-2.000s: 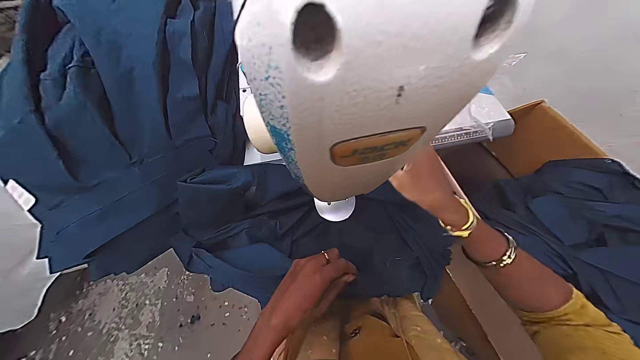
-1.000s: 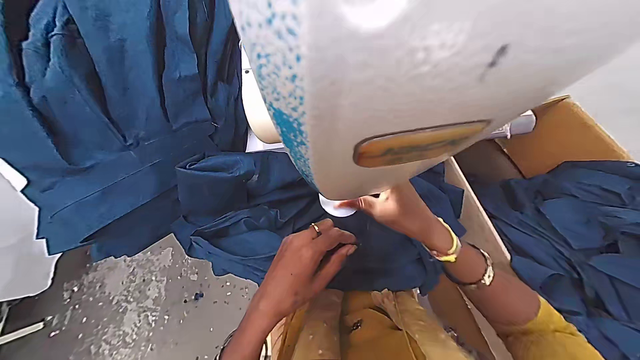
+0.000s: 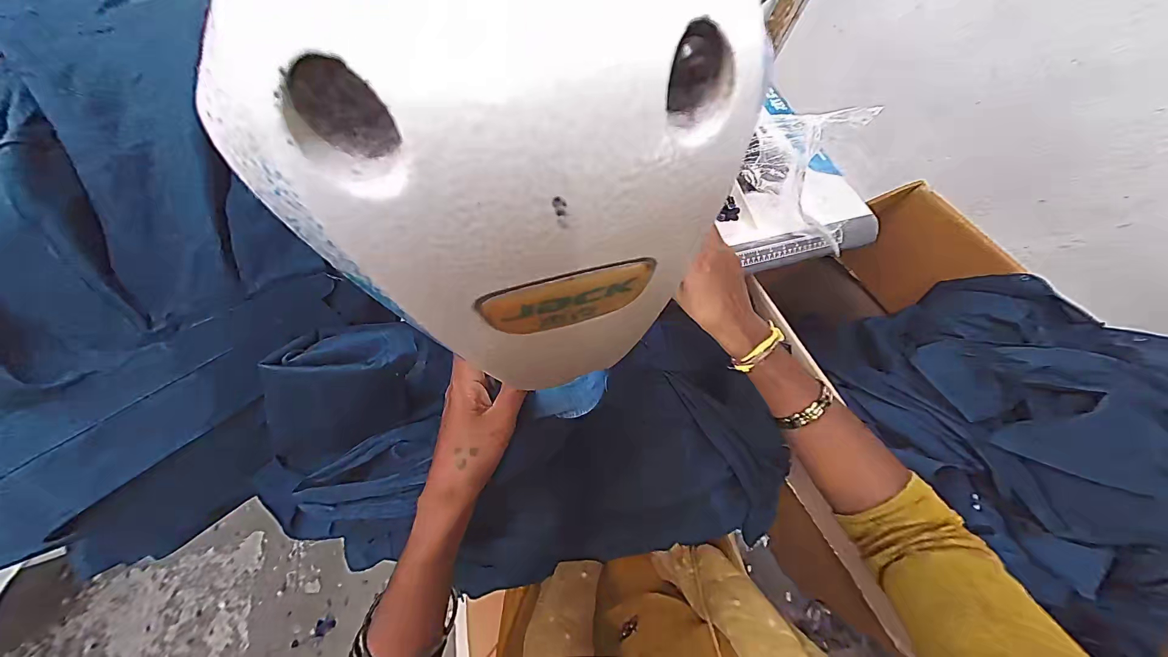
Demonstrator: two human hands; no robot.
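The white head of a JACK sewing machine (image 3: pixel 493 182) fills the upper middle and hides what lies beneath it. Dark blue fabric (image 3: pixel 620 456) spreads below the machine head and over my lap. My left hand (image 3: pixel 479 401) rests on this fabric at the head's lower left edge, its fingertips hidden behind the machine. To the right of the head is my right hand (image 3: pixel 716 287), also partly covered by it, near the fabric; I cannot tell if it holds anything. A round pale blue part (image 3: pixel 573 397) shows just under the head, between the hands.
More blue fabric (image 3: pixel 119 274) hangs at the left. On the right, a cardboard box (image 3: pixel 940 233) holds blue cloth (image 3: pixel 1031 411). Behind it lies a white tray (image 3: pixel 812 219) with a ruler edge and clear plastic film. The speckled floor (image 3: pixel 173 593) shows at lower left.
My left hand has moved forward, up to the machine head. My right hand has shifted from under the head's tip to its right side.
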